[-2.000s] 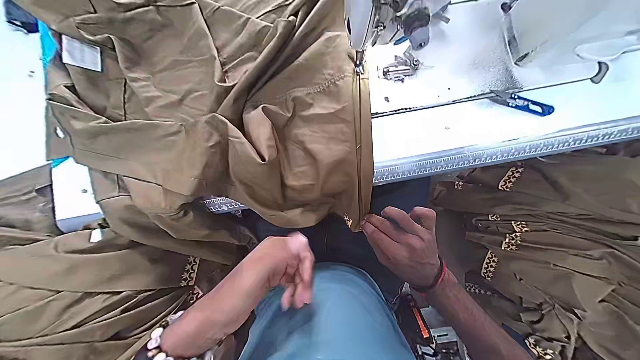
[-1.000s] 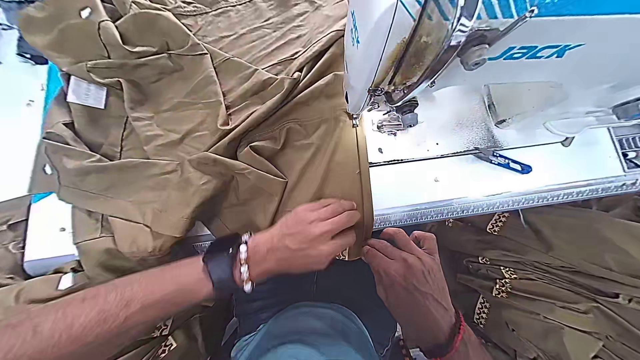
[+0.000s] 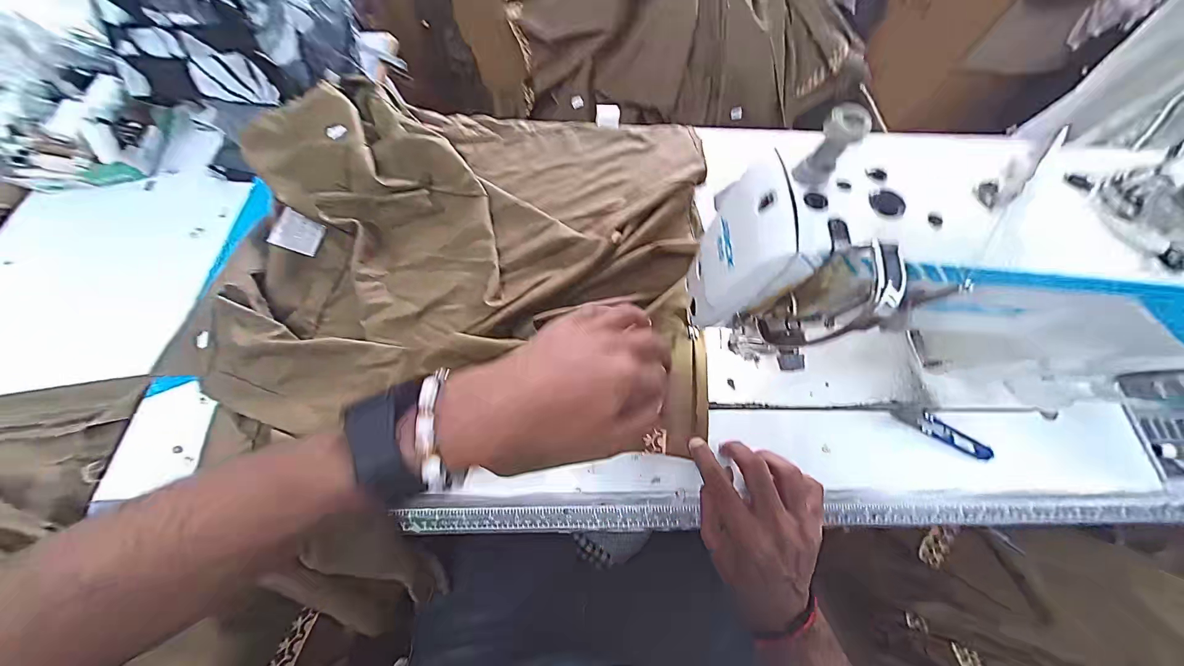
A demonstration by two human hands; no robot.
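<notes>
A brown cloth garment (image 3: 425, 250) lies on the sewing machine table, its right edge running beneath the presser foot (image 3: 694, 328) of a white sewing machine (image 3: 768, 240). My left hand (image 3: 583, 384) rests on the cloth just below and left of the needle area; its fingers are bent, and whether they pinch the fabric is hidden. At the lower corner of that edge, near a small patterned patch (image 3: 655, 440), my right hand (image 3: 763, 527) has its thumb or fingertip against the cloth, with the other fingers spread.
A blue snap-off cutter or thread snips (image 3: 957, 437) lies right of the needle area. A measuring tape strip (image 3: 925, 513) runs along the table's front edge. More brown garments (image 3: 684, 55) hang or lie behind, and others (image 3: 1045, 592) lie in front. Scrap cloth (image 3: 194, 55) is heaped at back left.
My left hand, off the cloth two seconds ago, came onto it and has moved up towards the needle. The cloth edge has fed farther under the machine. The view has tilted up.
</notes>
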